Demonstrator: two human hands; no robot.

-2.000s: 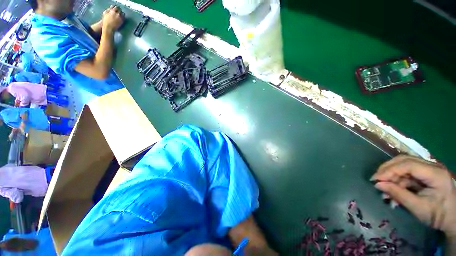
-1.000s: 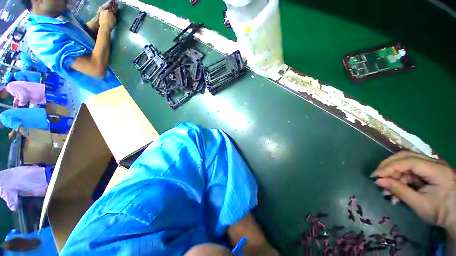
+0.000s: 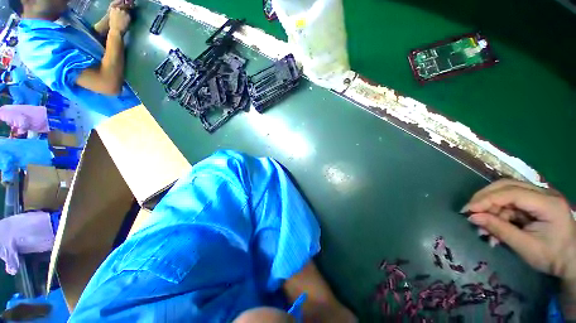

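My right hand (image 3: 527, 227) is at the right edge, finger and thumb pinched on a small dark sliver (image 3: 466, 214), mostly hidden by the fingertips. Just below and left of it, a loose pile of tiny dark red side keys (image 3: 436, 295) lies on the dark green bench top, a few of them apart at its upper side. My left hand is out of the picture; only a blue sleeve and part of the forearm show at the bottom centre.
Tangled black frames (image 3: 211, 88) lie on the bench at upper left. A phone housing with green board (image 3: 451, 58) is on the green belt behind the peeling edge strip (image 3: 417, 113). A whitish wrapped post (image 3: 319, 41) stands there. An open carton (image 3: 142, 148) and a person in blue are at left.
The phone housing has moved left and up along the belt. The whole view has shifted slightly. My right hand keeps its pinch, and a dark sliver now shows at its fingertips.
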